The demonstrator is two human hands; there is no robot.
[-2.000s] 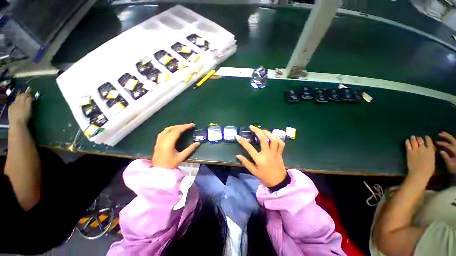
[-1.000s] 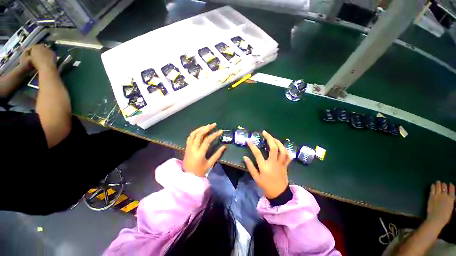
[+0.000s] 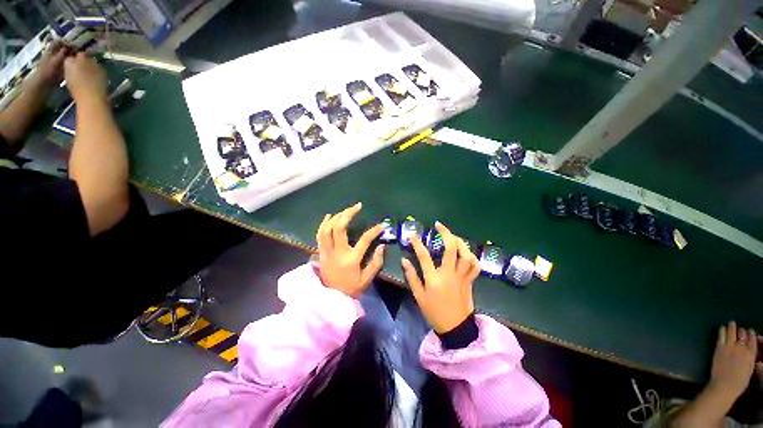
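Observation:
Several small smartwatch units lie in a row on the green bench in front of me; the unit at the right end (image 3: 519, 270) has a white-yellow tab sticking out. Some screens are lit. My left hand (image 3: 347, 252) is at the row's left end, fingers spread, with a fingertip at the leftmost unit (image 3: 387, 231). My right hand (image 3: 445, 280) lies over the middle of the row, fingers spread on the units, and partly hides them. Neither hand holds a unit.
A white blister tray (image 3: 276, 88) with units in its pockets is at the back left, a yellow pen (image 3: 413, 140) by its edge. A clear-silver item (image 3: 507, 159) is near the grey post (image 3: 652, 92). Dark waiting units (image 3: 615, 219) lie at right. People's arms show on both sides.
The view has swung left, so the bench things appear further right and tilted. The leftmost screens have changed from dark to lit. My hands stay at the row.

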